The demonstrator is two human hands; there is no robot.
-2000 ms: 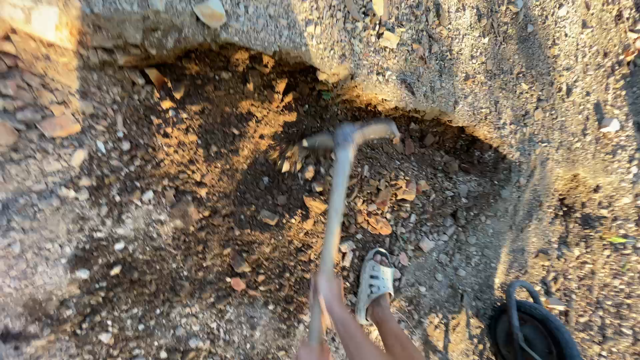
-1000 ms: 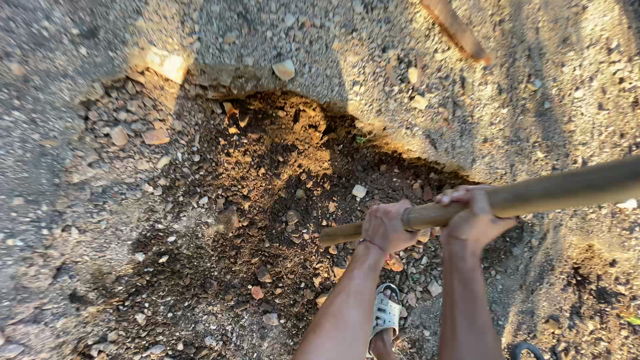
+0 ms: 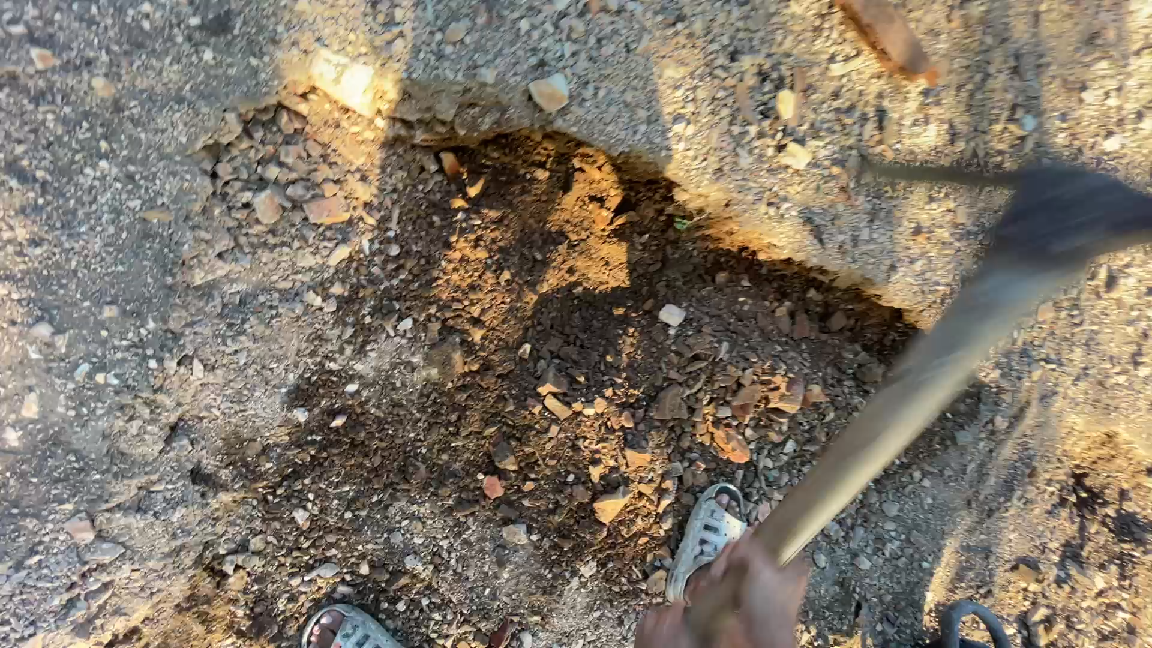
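Note:
A pickaxe with a pale wooden handle slants from the bottom centre up to the right. Its dark metal head, blurred by motion, is over the gravel at the right. Near the handle's lower end is my left hand, partly cut off by the bottom edge. My right hand, also blurred, grips the handle just above it. A shallow dug hole with loose dark soil and broken stones lies left of the tool, its far edge undercut.
My feet in pale slotted sandals stand at the near side, one sandal beside my hands and the other at the bottom left. A curved black handle shows at the bottom right. A long reddish-brown piece lies on the gravel at the top right.
My hands have moved down to the bottom edge from over the hole, where they were a second ago. The pickaxe head, out of view then, now shows at the right.

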